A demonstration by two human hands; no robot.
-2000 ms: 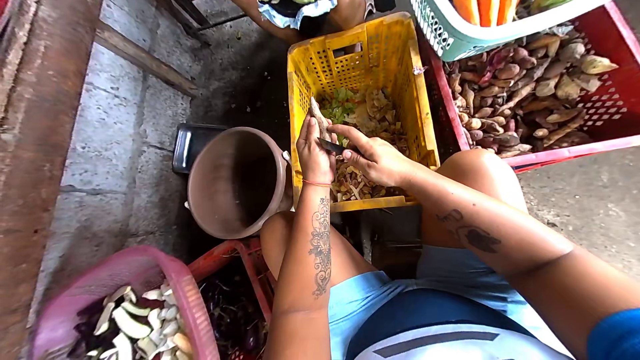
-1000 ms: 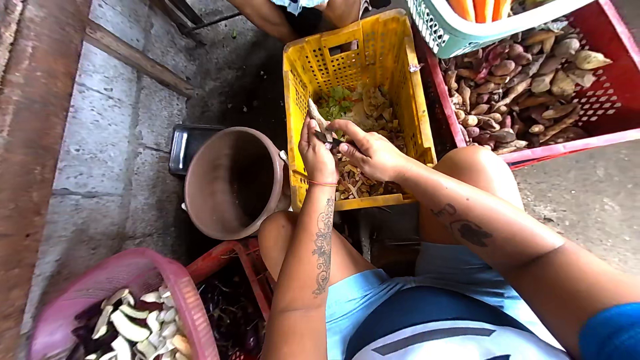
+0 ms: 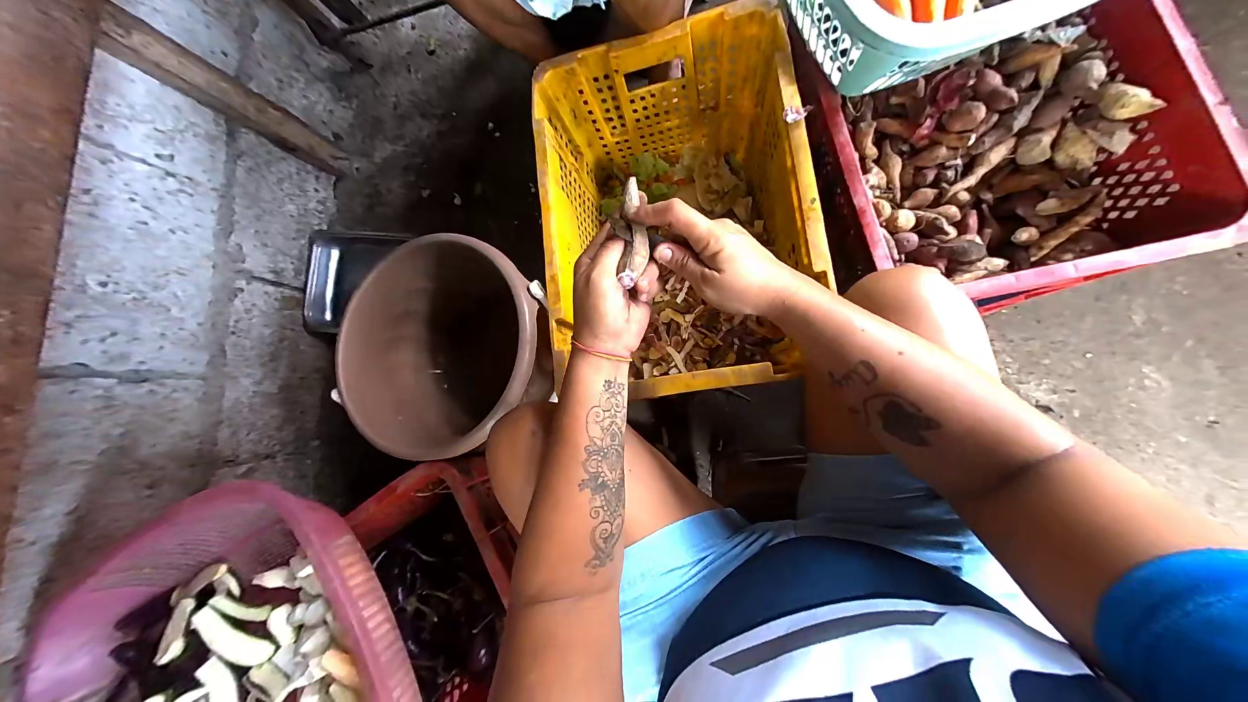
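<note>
My left hand [image 3: 612, 297] is closed around a slender brown root [image 3: 636, 255], its pale tip pointing up and away from me. Against the root my right hand [image 3: 726, 255] grips a small dark-handled tool, mostly hidden by the fingers; its kind I cannot tell. Both hands are over a yellow perforated plastic crate [image 3: 548, 210]. Inside the crate lie many brown and orange peelings [image 3: 687, 336], with some green leafy scraps [image 3: 651, 175] farther back.
A brownish bucket [image 3: 429, 346] stands left of the crate, beside a black tray [image 3: 327, 283]. A pink basket [image 3: 322, 526] holds cut pale vegetables; a red crate [image 3: 429, 478] holds dark ones. At right, a red crate [image 3: 1194, 175] holds sweet potatoes under a green basket [image 3: 858, 68] with carrots. Another person's legs [image 3: 507, 29] are beyond.
The root has turned in my left hand, so its lower cut end now shows toward me. My right hand stays close against it.
</note>
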